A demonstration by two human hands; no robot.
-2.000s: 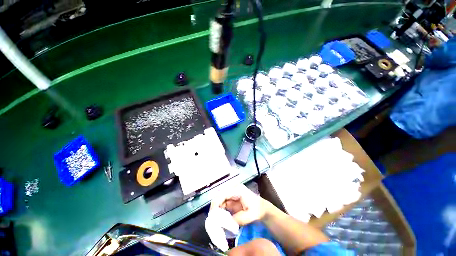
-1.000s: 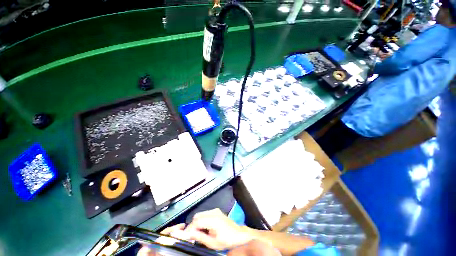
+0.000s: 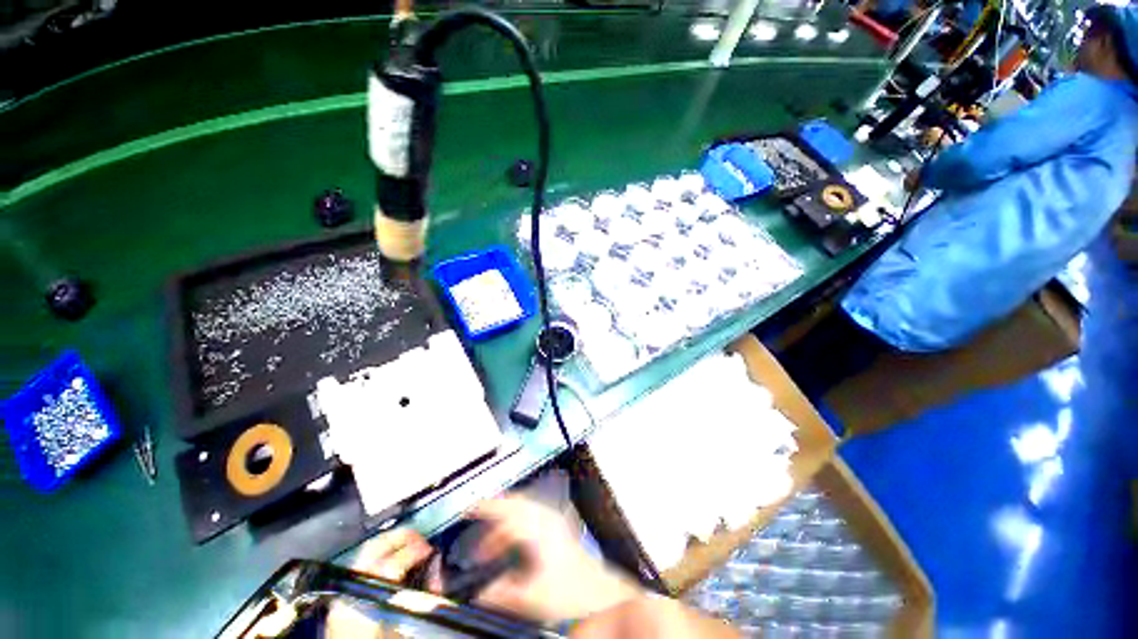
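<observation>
My right hand is low in front of me, just below the bench edge, and blurred. My left hand is to its left, partly covered by a shiny dark rim. A dark shape shows between the fingers; blur hides what it is and whether either hand grips it. The white assembly fixture lies on the bench above my hands, joined on its left by a dark plate with a yellow-orange ring. A round-headed black unit lies right of the fixture.
The electric screwdriver hangs over the black parts tray. Blue bins flank the tray. A clear blister tray lies right. A carton of white pieces stands below the bench edge. A person in blue works far right.
The view has swung right. My hands moved left and lower relative to the carton. The white piece seen at my left hand two seconds ago no longer shows. The screwdriver now hangs over the tray.
</observation>
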